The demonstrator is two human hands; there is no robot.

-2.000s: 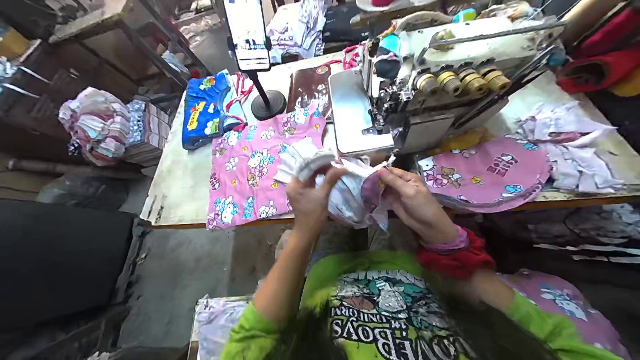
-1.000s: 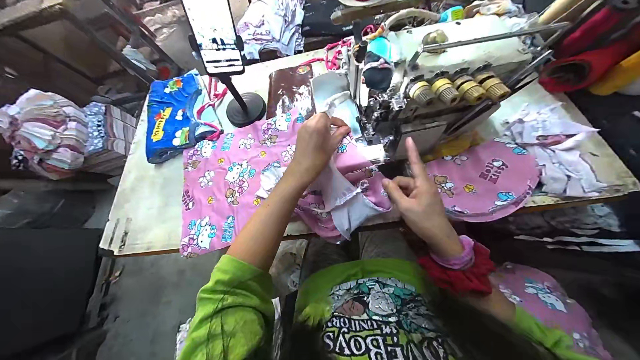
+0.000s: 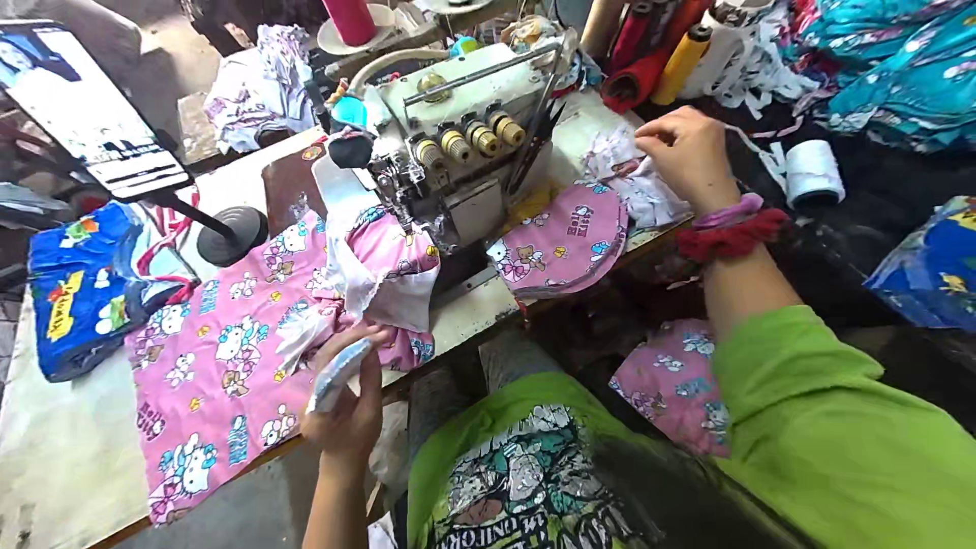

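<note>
My left hand (image 3: 347, 393) is at the table's front edge, with a small folded piece of white cloth (image 3: 339, 374) in it. My right hand (image 3: 686, 149) is raised at the right, beside white fabric scraps (image 3: 637, 171), its thumb and finger close together; whether it pinches anything cannot be told. A gathered pink printed piece with white edging (image 3: 393, 267) lies at the needle area of the overlock sewing machine (image 3: 465, 137). Under and left of it spreads pink printed fabric (image 3: 221, 358). A stack of curved pink pieces (image 3: 568, 244) lies right of the machine.
A phone (image 3: 91, 114) on a round-based stand (image 3: 232, 232) rises at the left, by folded blue printed cloth (image 3: 76, 290). Thread cones, one white (image 3: 814, 171), and teal fabric (image 3: 907, 69) are at the right. More pink fabric (image 3: 679, 381) lies beside my lap.
My right hand has moved away from the machine to the scraps at the right. My left hand has come down from the cloth at the needle to the table's front edge. The view has swung right.
</note>
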